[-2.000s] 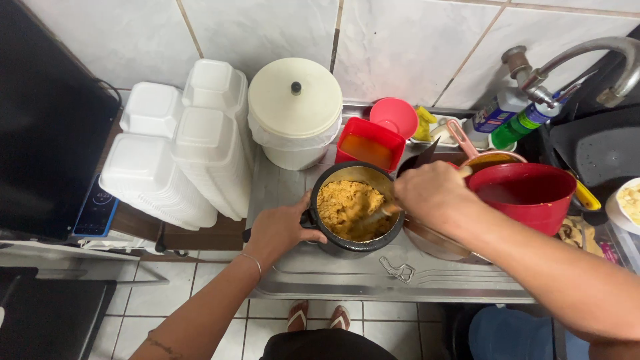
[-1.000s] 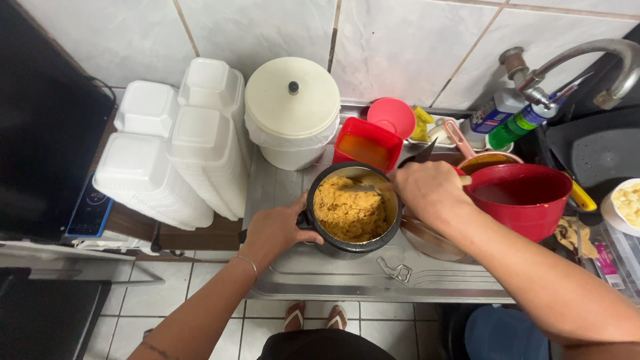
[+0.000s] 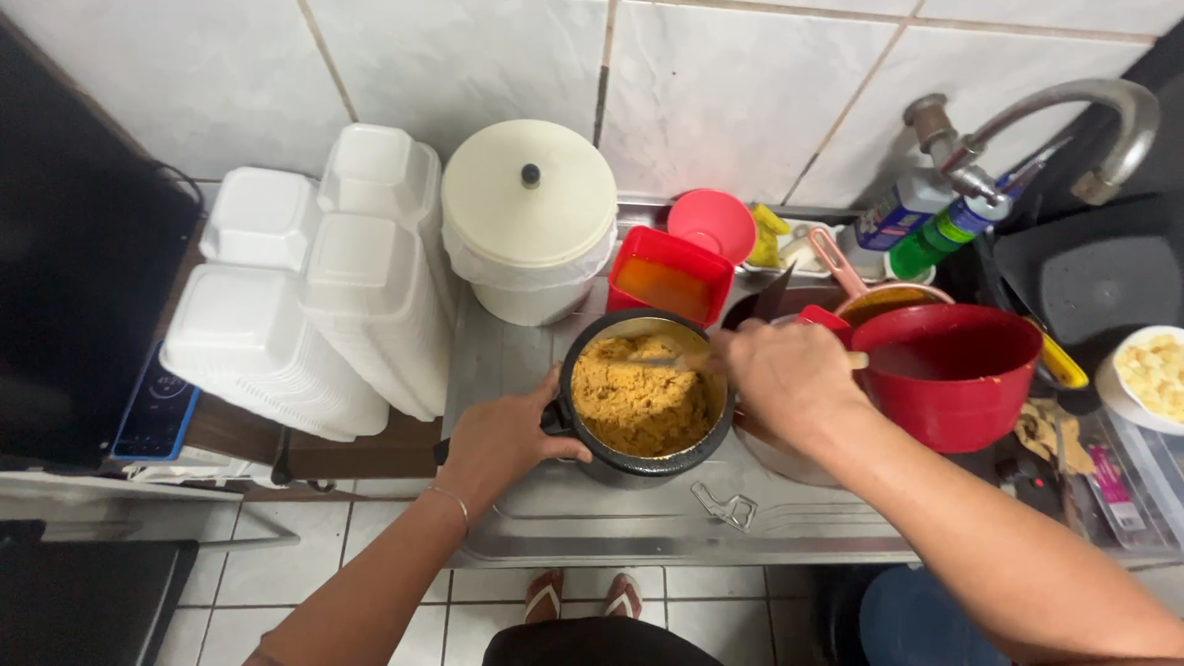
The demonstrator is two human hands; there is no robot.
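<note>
A dark pot (image 3: 645, 467) holding a yellow-orange crumbly food (image 3: 638, 398) stands on the steel sink's drainboard. My left hand (image 3: 513, 430) grips the pot's side handle, thumb against the wall. Over the pot's right rim, my right hand (image 3: 786, 379) is closed on a utensil whose light handle end sticks out to the right; its blurred metal part (image 3: 652, 361) lies in the food. Whether that utensil is a spoon or a knife cannot be told. Just behind the pot are a red square container (image 3: 671, 277) with orange liquid and a round red-pink bowl (image 3: 712, 227).
Stacked white foam boxes (image 3: 240, 319) and a lidded white bin (image 3: 527, 199) stand left. To the right are a red pot (image 3: 948, 379), a pink-handled strainer (image 3: 837, 264), bottles (image 3: 934, 236), a faucet (image 3: 1064, 97) and a white bowl (image 3: 1152, 379). A metal piece (image 3: 726, 507) lies in front.
The utensil has moved about within the food in the pot, and the food's surface has changed shape. My left hand has kept its grip on the pot's handle.
</note>
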